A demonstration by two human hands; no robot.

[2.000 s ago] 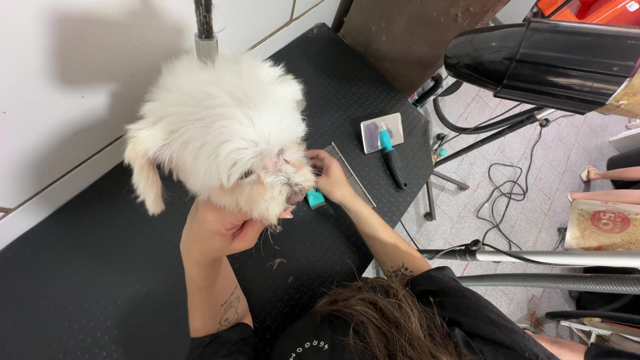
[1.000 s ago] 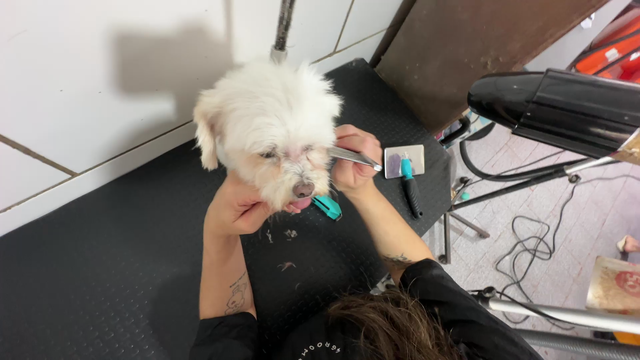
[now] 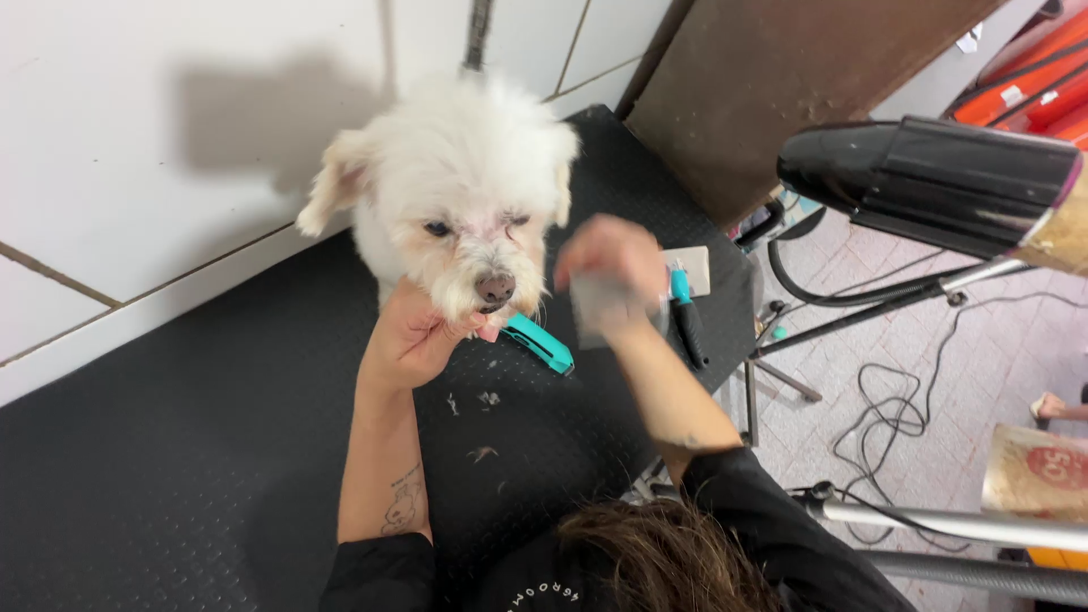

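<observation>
A white dog (image 3: pixel 467 187) faces me on the black textured grooming table (image 3: pixel 170 442), the tip of its tongue showing. My left hand (image 3: pixel 416 336) grips the fur under its chin. Just right of the dog's face, my right hand (image 3: pixel 614 268) is blurred by motion; a greyish blur at its fingers may be the metal comb. Under the dog's muzzle lies a teal clipper (image 3: pixel 540 342). Beyond my right hand is a slicker brush (image 3: pixel 687 319) with a teal and black handle, its pad partly hidden. Small hair tufts (image 3: pixel 483 453) lie on the table.
A black dryer nozzle (image 3: pixel 926 183) on a stand juts in from the right. Behind the dog are a white tiled wall (image 3: pixel 280 51) and a dark post (image 3: pixel 478 34). A brown panel (image 3: pixel 765 85) borders the table's far end. Cables (image 3: pixel 901 416) lie on the floor.
My right hand has moved away from the dog's cheek, where it held a metal comb. The dog's head, turned and lowered at first, now faces me. My left hand stays at its chin.
</observation>
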